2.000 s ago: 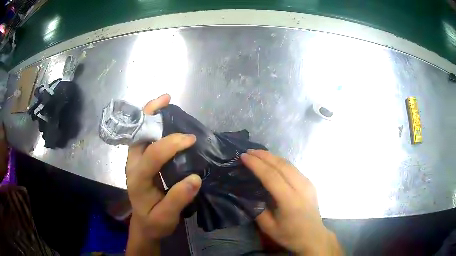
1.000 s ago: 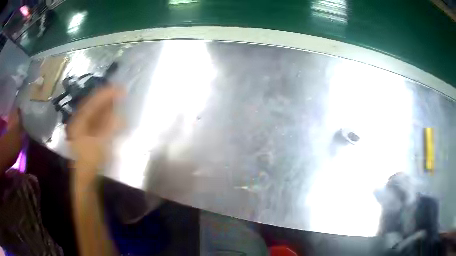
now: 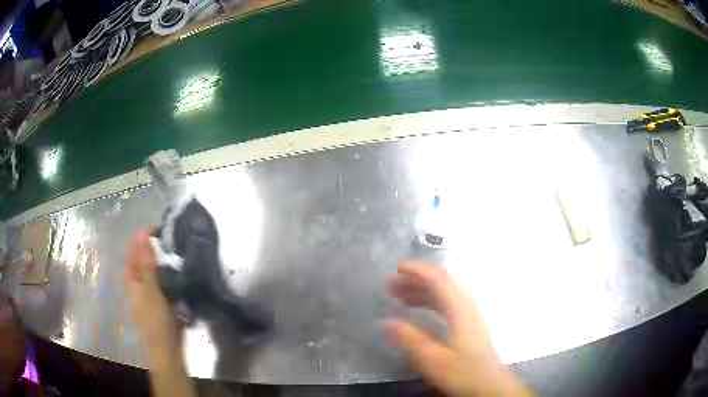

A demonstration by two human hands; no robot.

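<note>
A black and pale grey figurine is at the left, blurred and tilted, with its pale end up toward the belt edge. My left hand is at its left side and appears to hold it; the grip is partly hidden and blurred. My right hand is over the middle of the bench, blurred, fingers apart and empty. A white glue bottle with a blue tip stands just beyond my right hand.
Another black figurine lies at the far right, below a yellow-black knife. A pale yellow stick and a tan pad lie on the metal bench. White-rimmed discs are piled across the green belt.
The figurine both hands held earlier is out of them; one now lies far right. My left hand reached left and now has the figurine from there. My right hand has come into view, empty.
</note>
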